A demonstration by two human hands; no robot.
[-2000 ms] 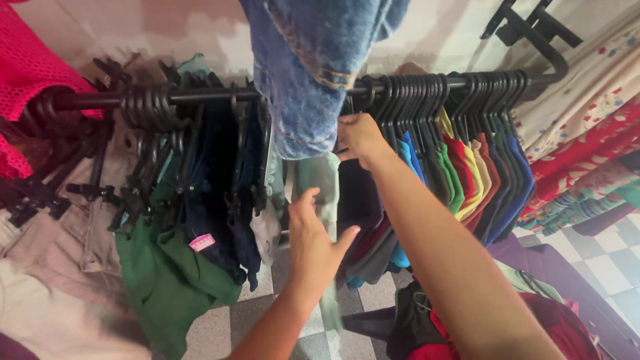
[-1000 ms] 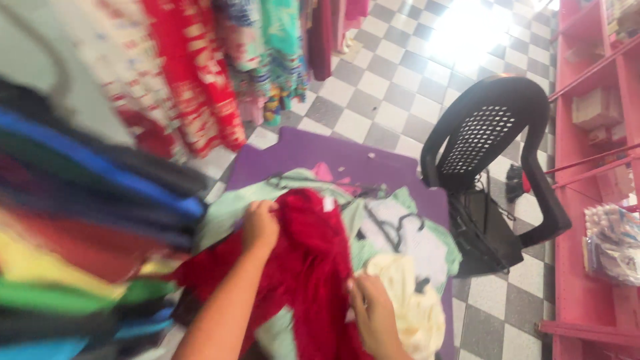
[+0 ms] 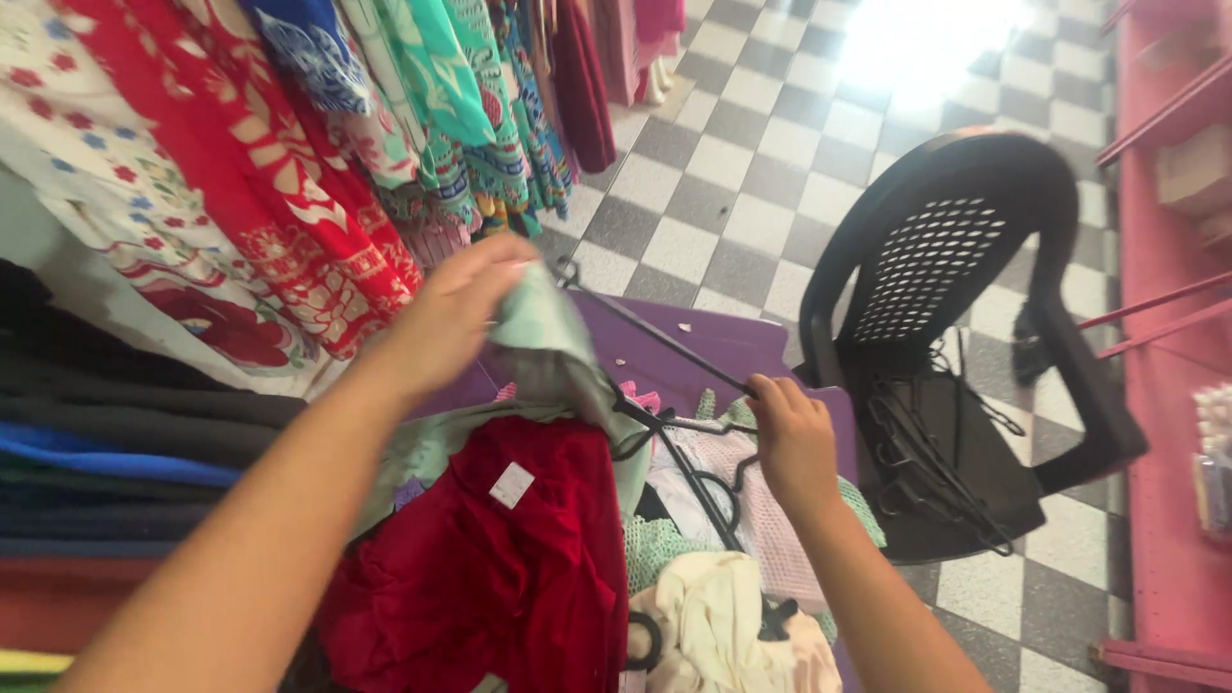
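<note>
My left hand (image 3: 467, 308) grips a pale green garment (image 3: 549, 327), lifted and slightly blurred above a purple table (image 3: 712, 337). In my right hand (image 3: 794, 433) is one end of a black hanger (image 3: 664, 337), whose hook points to the far left. Below lie a dark red garment (image 3: 491, 549) with a white tag (image 3: 511, 485), a cream garment (image 3: 722, 606) and a pale pink mesh garment (image 3: 770, 520). More black hangers (image 3: 707, 491) lie among them.
A black chair (image 3: 924, 269) with several hangers (image 3: 924, 462) on its seat stands at the right. Pink shelving (image 3: 1174, 385) lines the right edge. Patterned clothes (image 3: 241, 183) hang at upper left, dark and coloured garments (image 3: 115, 462) at lower left.
The view has swung from the hanging rack to the table. A second ago both hands were at the red garment; now the left holds pale green cloth and the right a hanger.
</note>
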